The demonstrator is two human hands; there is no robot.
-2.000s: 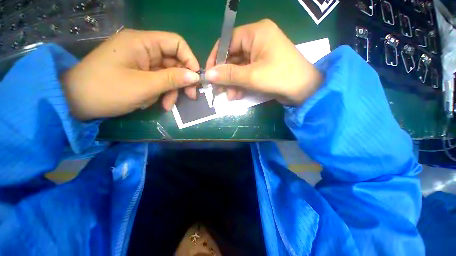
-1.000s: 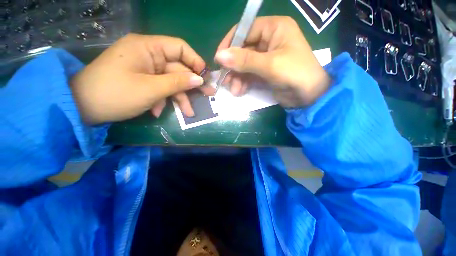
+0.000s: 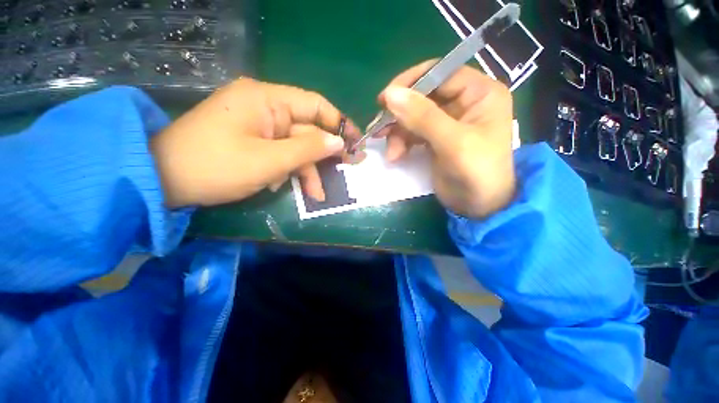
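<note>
My left hand point(image 3: 252, 146) pinches a small dark component point(image 3: 343, 128) between thumb and forefinger. My right hand point(image 3: 461, 130) holds silver tweezers point(image 3: 449, 64), their tips down at the component by my left fingertips. Whether a pad is at the tips is too small to tell. The adhesive sheet point(image 3: 394, 178) lies under both hands, with a black block at its left end and bare white to the right. My left fingers cover part of the black block.
A clear blister tray point(image 3: 102, 55) with small shiny parts is at the upper left. Spare adhesive sheets point(image 3: 493, 39) lie beyond my right hand. A black tray of metal frames point(image 3: 587, 102) is at the right, beside a whitish cable-like item point(image 3: 694, 173).
My hands were together at the component, then parted. Now the tweezers have turned, slanting up to the right, with their tips at the component. The view has shifted slightly.
</note>
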